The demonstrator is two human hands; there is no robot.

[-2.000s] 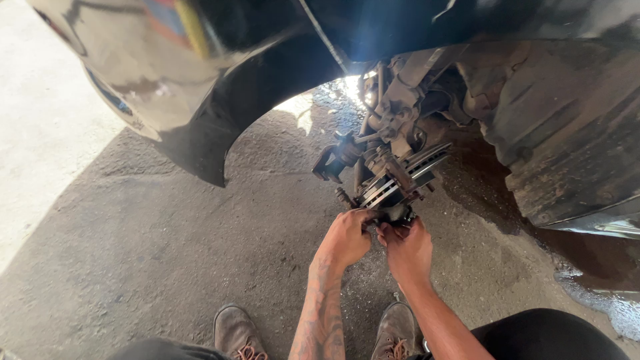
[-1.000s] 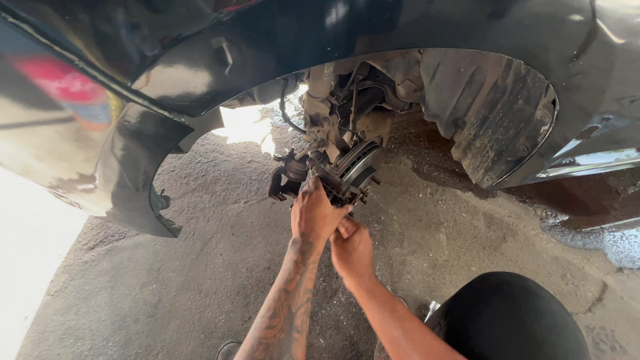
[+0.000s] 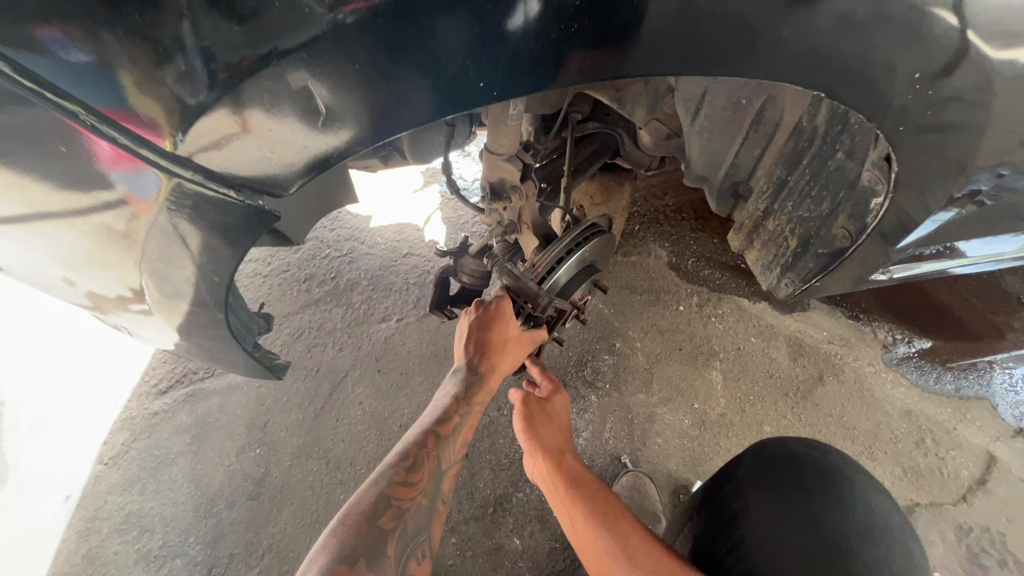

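Note:
A vented brake disc point(image 3: 582, 260) with wheel studs shows inside the wheel arch of a dark car. Across its near left side lies the brake caliper bracket point(image 3: 524, 288). My left hand point(image 3: 494, 340) is on the lower part of this bracket, its fingertips partly hidden behind the metal. Just below, my right hand point(image 3: 544, 404) has its index finger raised to the bracket's lower end, beside my left thumb; whether it grips anything is unclear. The brake caliper point(image 3: 472, 272) sits left of the disc, close to my left hand.
The fender point(image 3: 480, 64) arches over the brake, with a torn-looking bumper edge point(image 3: 268, 364) at left. A dirty wheel-arch liner point(image 3: 800, 184) hangs at right. Behind the disc stands the suspension strut point(image 3: 504, 136). Wet patches mark the concrete floor point(image 3: 360, 344). My knee point(image 3: 800, 512) is at lower right.
The view has shifted. My hands were close together at the disc's lower edge; my left hand has moved up onto the bracket, and my right hand now sits slightly below it.

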